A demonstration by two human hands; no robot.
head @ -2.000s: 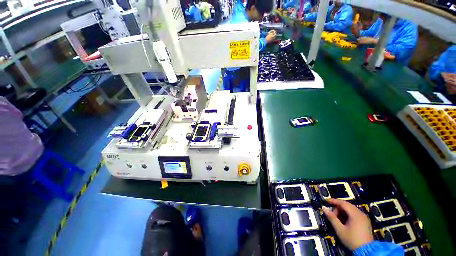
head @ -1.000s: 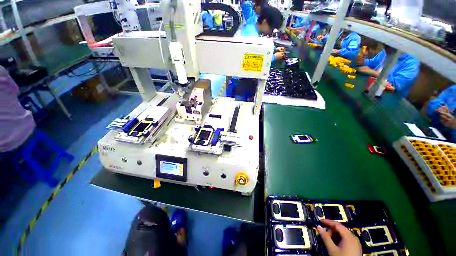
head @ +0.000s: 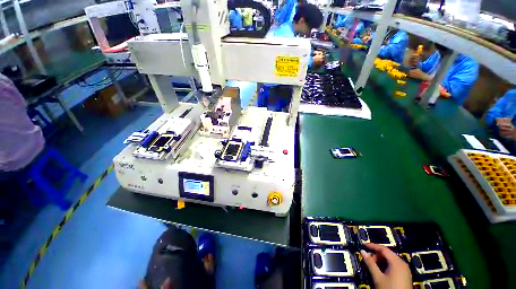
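Observation:
The black blister tray (head: 416, 231) lies at the lower right with several phone housings (head: 334, 263) in its pockets. My right hand (head: 390, 272) is over the tray, thumb and index fingertips at the lower edge of an upper-row housing (head: 378, 236). Whether the fingers grip anything cannot be told. The screwdriving machine (head: 203, 163) stands left of the tray, with one housing in its left fixture (head: 163, 143) and one in its right fixture (head: 232, 150). My left hand is not clearly visible.
A dark handset (head: 344, 152) and a red one (head: 434, 170) lie on the green bench (head: 362, 186). A white tray of yellow-orange pieces (head: 492, 183) is at the far right. Another black tray (head: 331, 90) is behind. Co-workers in blue smocks (head: 461, 79) sit beyond. A blue stool (head: 54, 172) is left.
The view has shifted, so the machine and tray sit differently in the picture. My right hand stays over the same part of the tray. The housings in both fixtures look unchanged.

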